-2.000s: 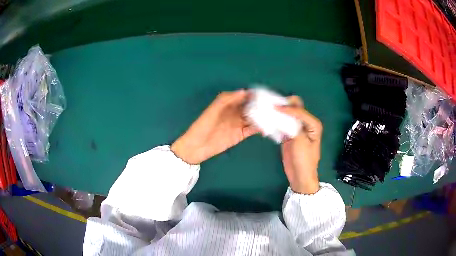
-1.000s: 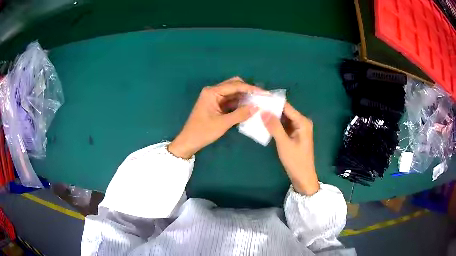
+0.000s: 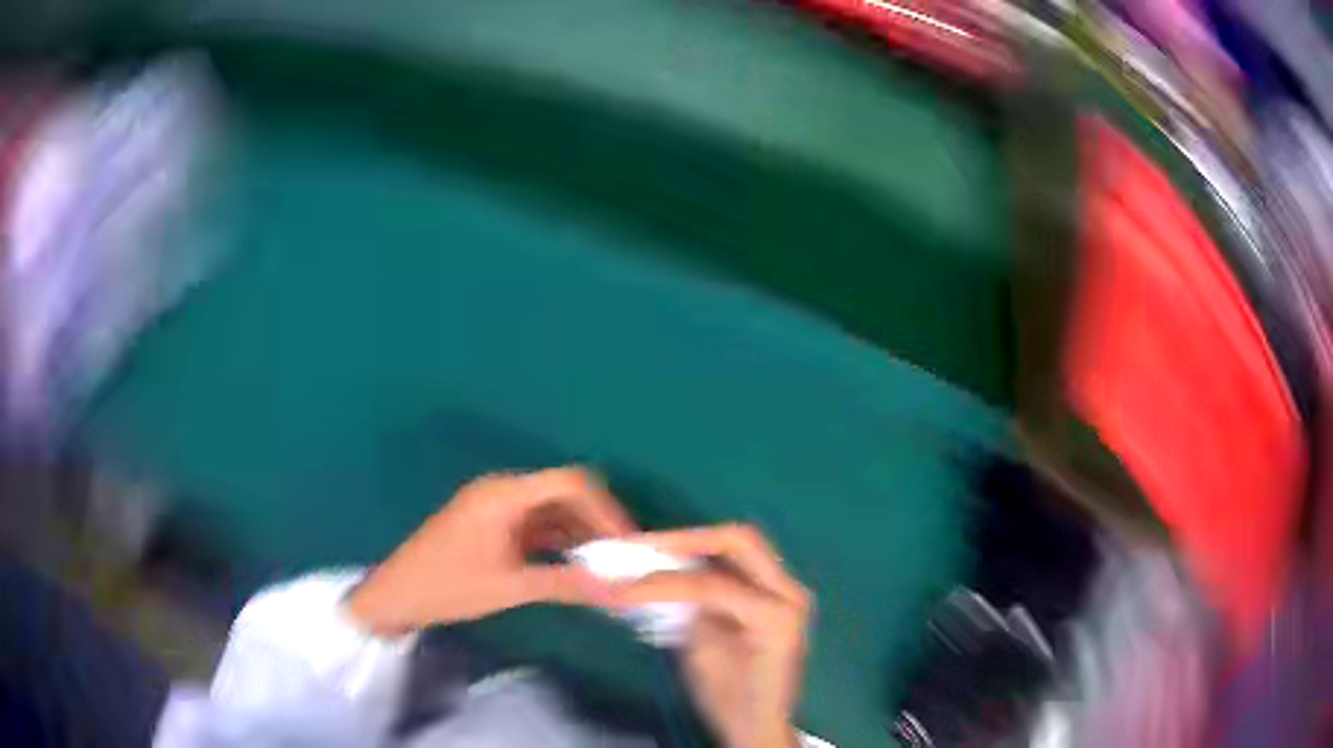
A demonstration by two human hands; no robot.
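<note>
A small white folded piece [image 3: 632, 561] is held between both hands low in the middle of the view. It is blurred, so I cannot tell if it is paper or a small bag. My left hand [image 3: 504, 544] pinches its left side between thumb and fingers. My right hand [image 3: 743, 614] holds its right side, with the fingers laid across it. Both hands are bare and just above the green mat [image 3: 483, 336].
The view is strongly blurred. A dark pile of straps [image 3: 1031, 548] lies at the right, with a crumpled clear bag [image 3: 1133, 643] beside it. A red tray [image 3: 1170, 380] stands further right. A clear bag with pale purple contents [image 3: 103, 234] lies at the left.
The view has swung and tilted, so the hands now appear lower and the red tray more fully. The white piece now shows as a narrow strip between the fingers.
</note>
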